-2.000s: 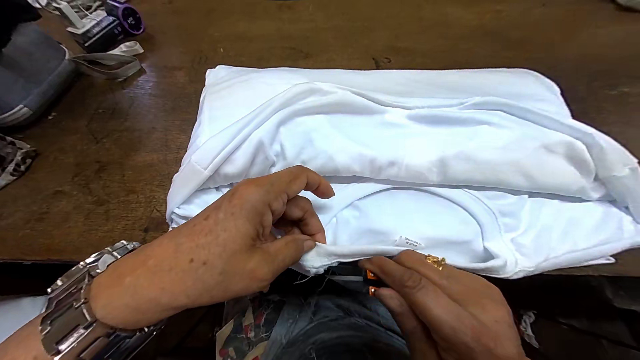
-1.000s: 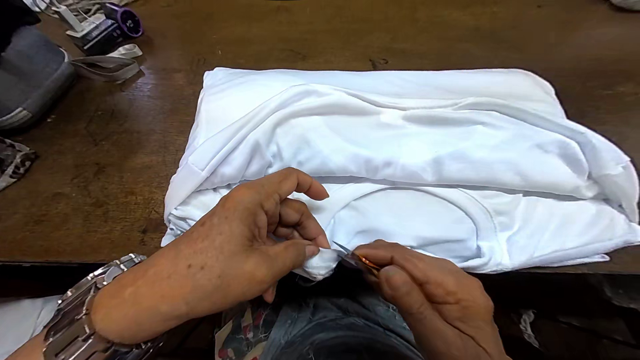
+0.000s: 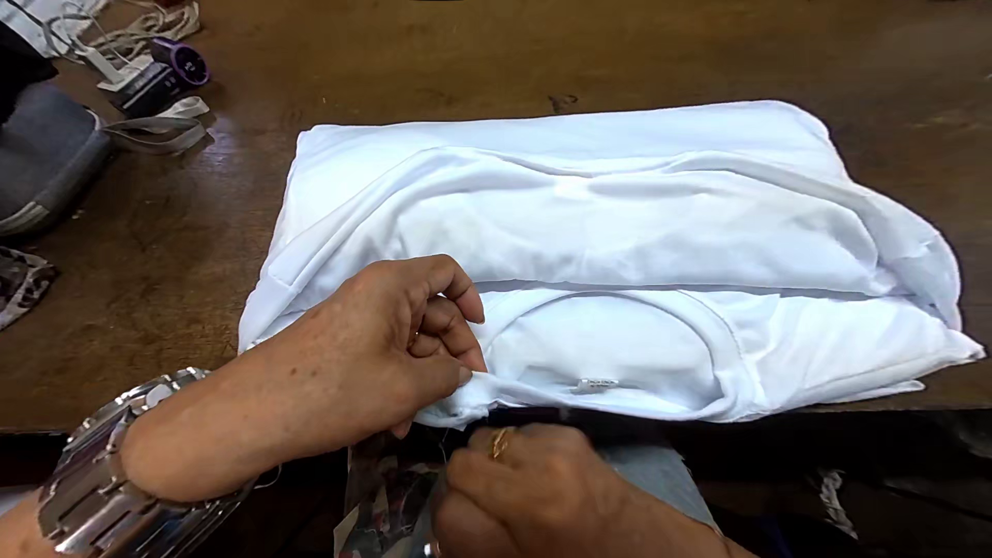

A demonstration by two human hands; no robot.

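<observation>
White T-shirts [image 3: 620, 225] lie folded on the brown table, with a round neckline near its front edge. My left hand [image 3: 387, 341] pinches the neckline's seam edge between thumb and fingers, left of the small neck label [image 3: 597, 384]. Just below the table edge, my right hand [image 3: 527, 488] is curled, with a gold ring on one finger. It is close to the cloth's edge and a loose thread; a small metallic bit shows under it, but what it holds is hidden. A metal-band watch [image 3: 139, 465] is on my left wrist.
A purple-rimmed smartwatch [image 3: 180, 62], a white charger with cords and a pale strap [image 3: 159, 132] lie at the table's upper left. Beside them is a grey case [image 3: 50, 155], with patterned cloth [image 3: 22, 283] below. The table's front edge runs under the shirts.
The blade tip and orange handle of a small tool, visible in my right hand one second ago, are now out of sight. That hand has moved down from the seam and curled; my left still pinches the cloth.
</observation>
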